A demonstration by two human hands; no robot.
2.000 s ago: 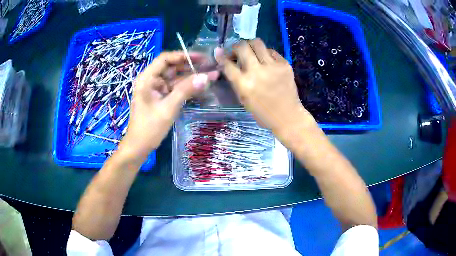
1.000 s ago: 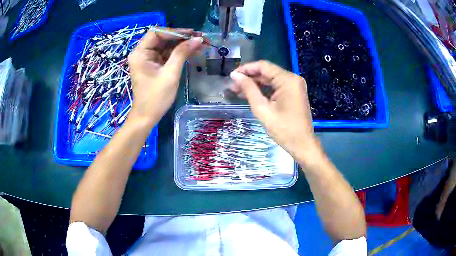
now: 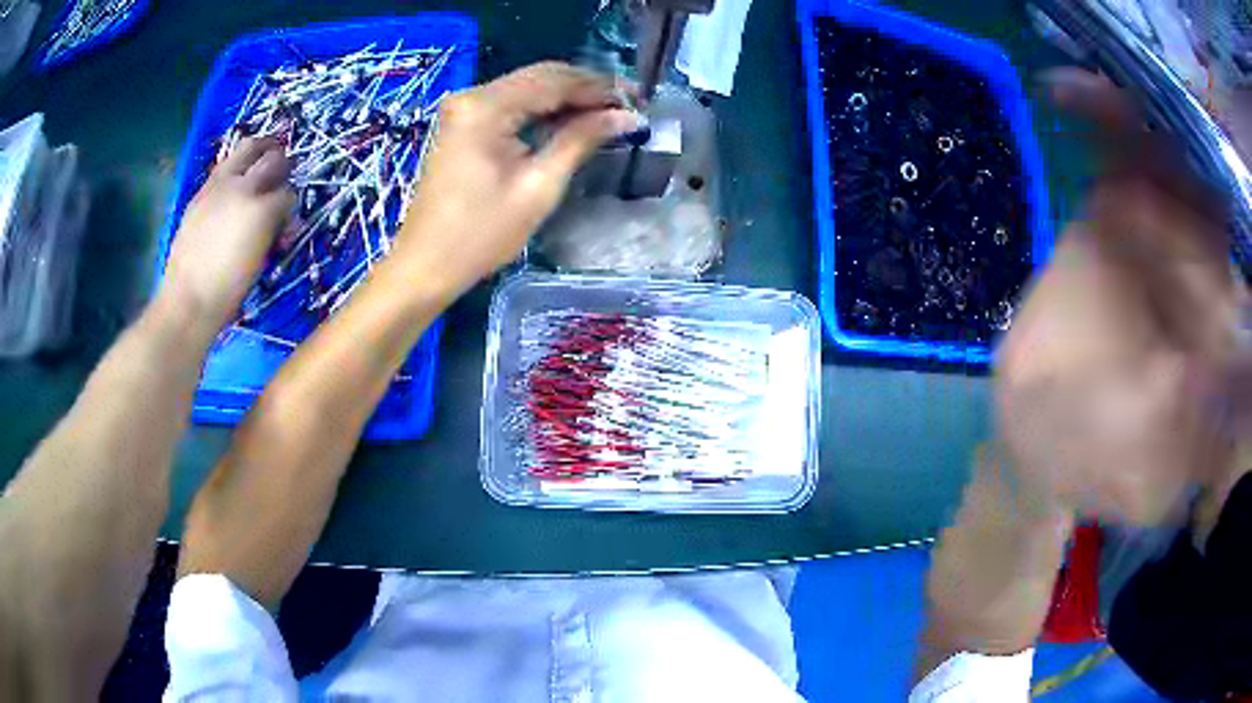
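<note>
My left hand (image 3: 501,179) is at the press, its thumb and finger pinched at the fixture (image 3: 652,158) just under the ram (image 3: 661,48). A small dark end shows at the fingertips; the rest of the stick part is hidden by the hand. My right hand (image 3: 1119,364) is a large blur at the far right, beyond the ring tray; what it holds cannot be made out. The clear box (image 3: 794,481) in front of the press holds rows of sticks, red ends to the left.
Another person's hand (image 3: 227,227) reaches from the left into the left blue tray (image 3: 240,398) of jumbled sticks. The right blue tray (image 3: 899,343) holds dark and silvery rings. Clear containers (image 3: 41,247) stand far left. A white tag (image 3: 714,48) lies beside the press.
My left hand has moved right to the fixture with the stick part. My right hand has left the fixture for the far right. Another person's arm has entered at left. The view has shifted slightly.
</note>
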